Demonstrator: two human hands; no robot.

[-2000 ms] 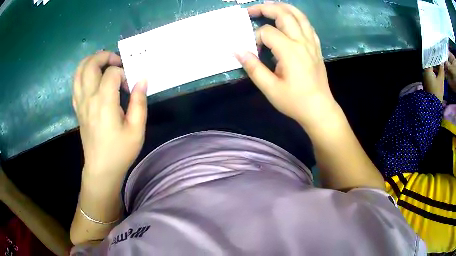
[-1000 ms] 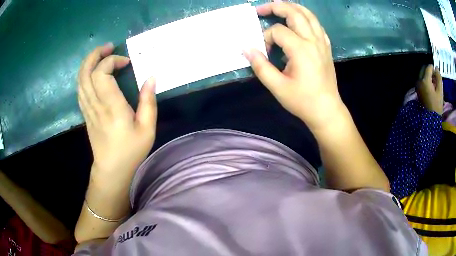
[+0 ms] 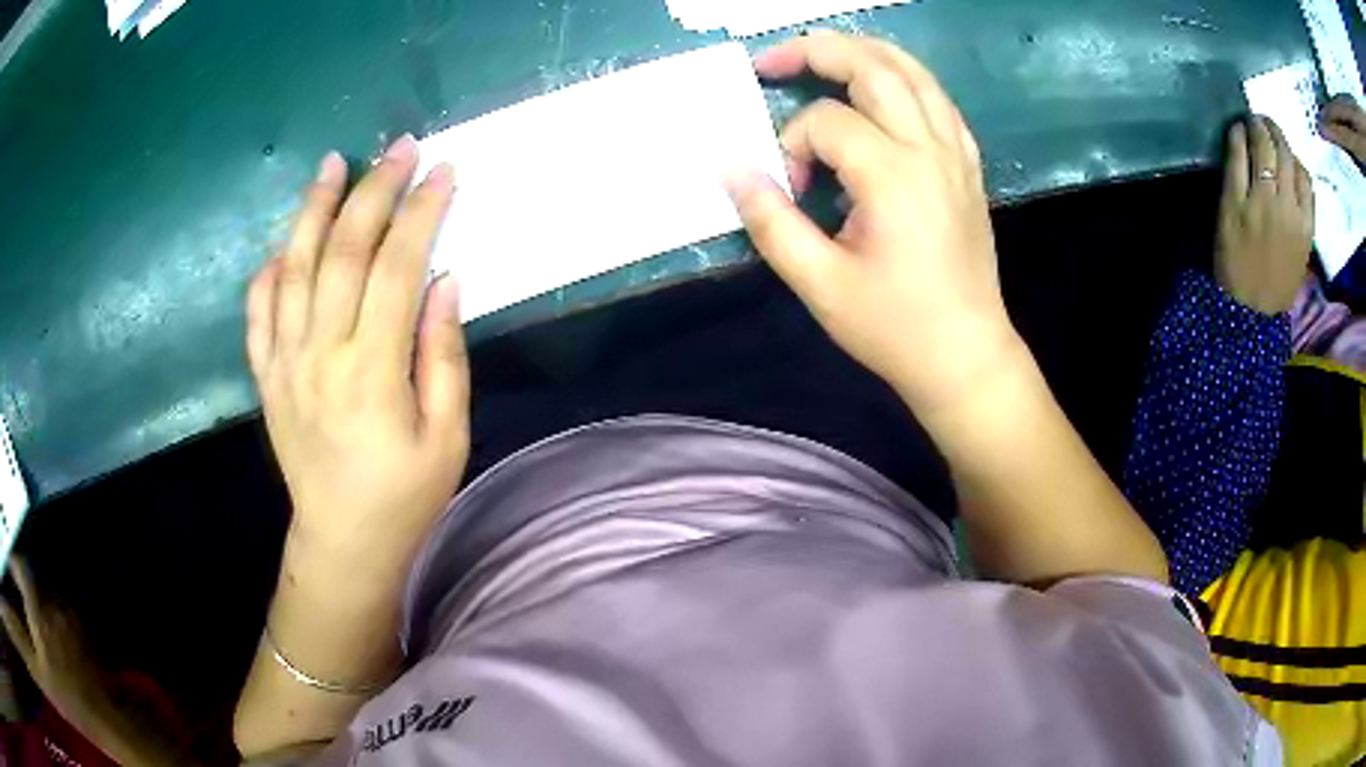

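A part-folded leaflet [image 3: 599,180], a white blank strip, lies at the front edge of the green bench [image 3: 180,255]. My left hand [image 3: 352,330] lies over its left end with the fingers extended, the fingertips on the paper. My right hand [image 3: 899,225] holds its right end, with the thumb on top near the lower corner and the index finger at the upper corner. The undersides of the fingers are hidden.
White paper [image 3: 779,12] lies at the top centre, and small folded white pieces [image 3: 143,12] lie at the top left. At the right, a neighbour's hands [image 3: 1270,210] handle white paper [image 3: 1318,165]. Another person's arm [image 3: 75,659] shows at the lower left.
My left hand has moved from gripping the strip's left end to lying flatter over it. The right hand stays on its end. More paper shows at the top; the neighbour's hand has moved.
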